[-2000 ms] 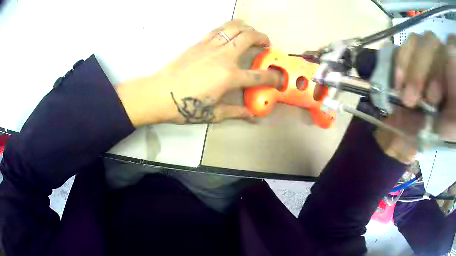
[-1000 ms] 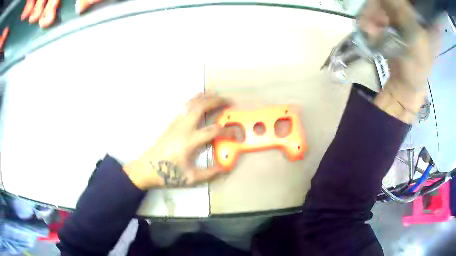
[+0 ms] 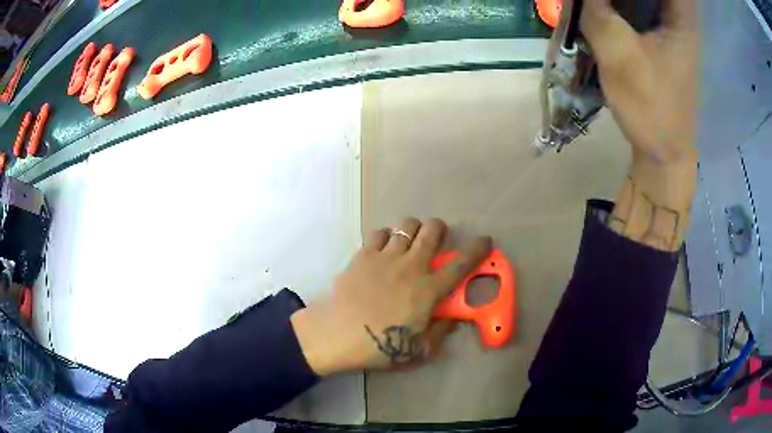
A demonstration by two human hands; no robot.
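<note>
An orange controller-shaped housing (image 3: 500,298) lies on the beige-brown board. My left hand (image 3: 402,292) rests over its left half and holds it, hiding that side. One large opening and small corner holes show on the right half. My right hand (image 3: 647,80) is at the upper right, partly cut off by the top edge, gripping the black body of the electric screwdriver (image 3: 572,97). The screwdriver's metal nose points down and left, above the board and apart from the housing.
A green conveyor belt (image 3: 288,42) runs behind a grey metal rail (image 3: 254,95) and carries several orange housings. A white sheet (image 3: 212,211) covers the left of the bench. A dark box (image 3: 24,228) stands at the far left. Cables and a red-pink object (image 3: 753,393) are at lower right.
The screwdriver was at the housing, then lifted away to the upper right. My left hand now covers more of the housing. The view has shifted, showing more of the conveyor.
</note>
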